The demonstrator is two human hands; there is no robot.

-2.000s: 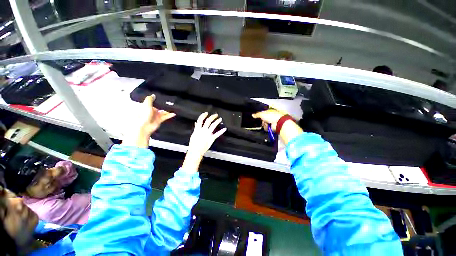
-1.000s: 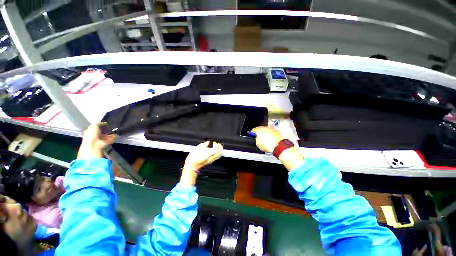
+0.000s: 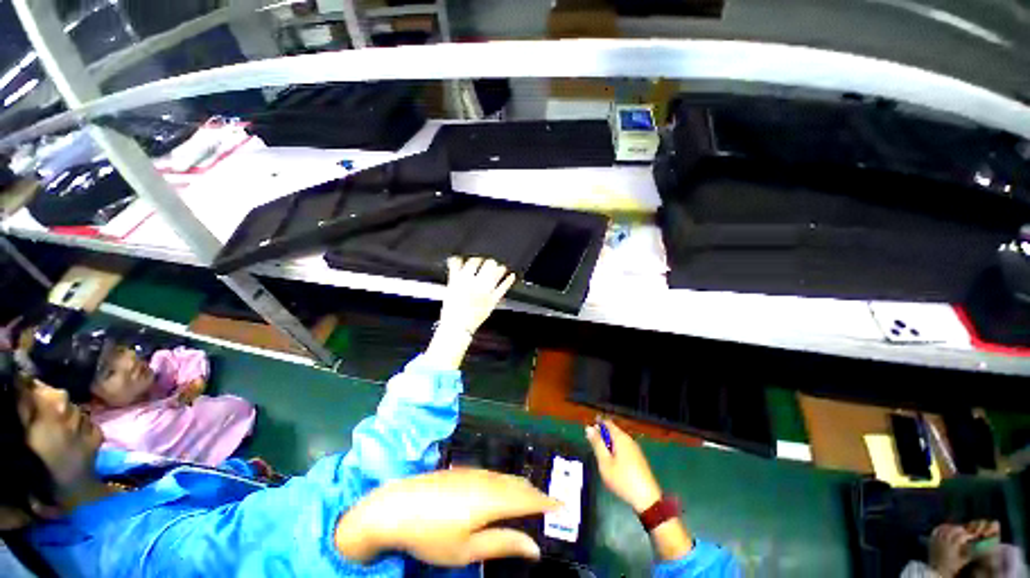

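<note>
My left hand (image 3: 446,517) is large and blurred at the bottom, open over a black phone tray (image 3: 480,446) on the green bench. Its fingers reach beside a white-lit smartphone (image 3: 566,483) in that tray. My right hand (image 3: 623,465), with a red-brown wristband (image 3: 658,513), holds a slim blue pen-like tool (image 3: 605,436) just right of the tray. On the white shelf, a black tray (image 3: 486,231) holds a dark smartphone (image 3: 556,257) at its right end. Another person's hand (image 3: 474,296) rests at that tray's front edge.
A second black tray (image 3: 339,215) lies slanted, overlapping the first. Black tray stacks (image 3: 779,243) and a small white-blue box (image 3: 635,133) stand on the shelf (image 3: 779,313). A person in blue (image 3: 215,525) leans in at left, beside a person in pink (image 3: 186,420). More hands (image 3: 966,544) show bottom right.
Both my hands have come down from the shelf to the bench tray. The slanted tray has been let go on the shelf. The other person's hand has moved up onto the front tray's edge.
</note>
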